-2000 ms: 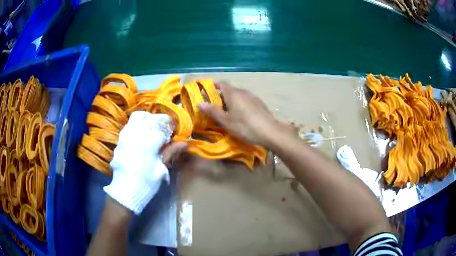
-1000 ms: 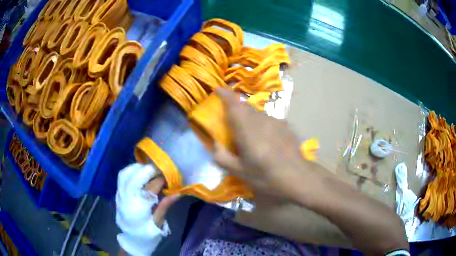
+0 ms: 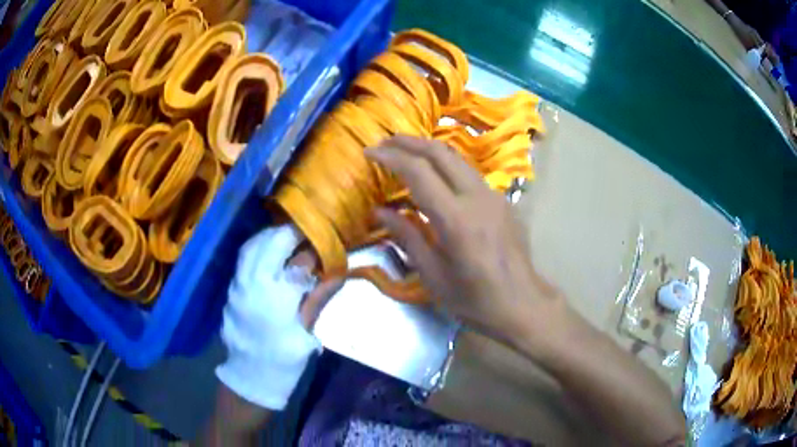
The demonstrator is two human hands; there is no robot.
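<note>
Orange rings (image 3: pixel 349 148) stand on edge in a row beside the blue crate, on the left end of the table. My left hand (image 3: pixel 273 310), in a white glove with bare fingertips, holds the near end ring of the row between thumb and fingers. My right hand (image 3: pixel 463 231), bare and slightly blurred, is over the right side of the row with its fingers apart; whether it touches a ring is hard to tell. A wavy orange strip (image 3: pixel 389 281) lies under and beside the right hand. More wavy orange strips (image 3: pixel 502 135) lie behind it.
The blue crate (image 3: pixel 218 223) at left holds many orange rings. Brown cardboard (image 3: pixel 577 227) covers the table, with a white glue cup (image 3: pixel 673 295) and a white cloth (image 3: pixel 698 371) at right. Orange strips (image 3: pixel 760 336) are heaped at the far right. A green surface (image 3: pixel 629 96) runs behind.
The view has shifted slightly. My left hand has moved up to the row's near end, where more rings now stand. My right hand has opened and let go of the orange rings it held.
</note>
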